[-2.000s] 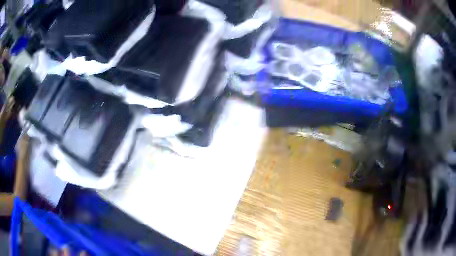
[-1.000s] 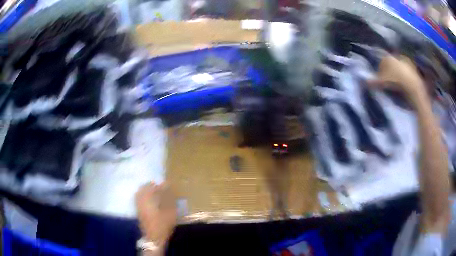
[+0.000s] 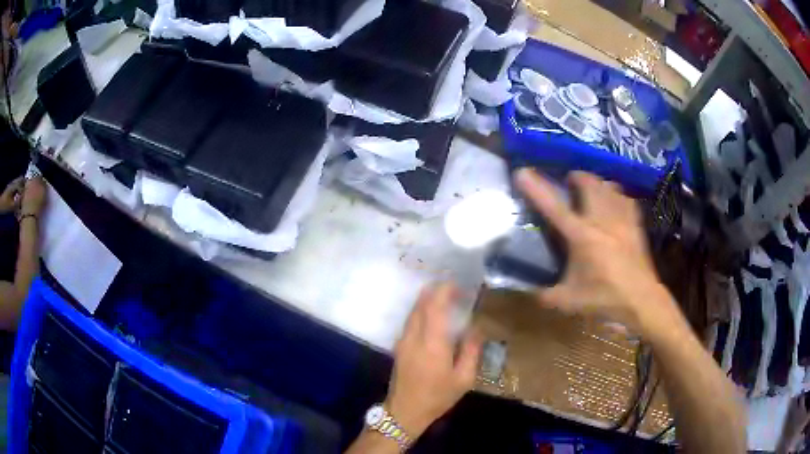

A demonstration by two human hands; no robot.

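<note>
A black plastic housing, partly hidden and blurred, is over the left edge of the cardboard mat. My right hand is around its right side, fingers spread, gripping it. A bright white oval patch shows at its upper left; I cannot tell whether it is a part or glare. My left hand, with a wristwatch, is lower left of the housing, thumb apart from the fingers. It appears empty; a pale blur lies just above its fingertips.
Stacked black housings with white wrinkled sheets fill the bench's left and back. A blue bin of oval pieces stands behind my right hand. A blue crate holds housings at lower left. Cables cross the cardboard. Another person's arm is at far left.
The view has swung left from the right-hand rows. My right hand has moved from those rows to the bench middle and now holds a black housing. My left hand is closer to it.
</note>
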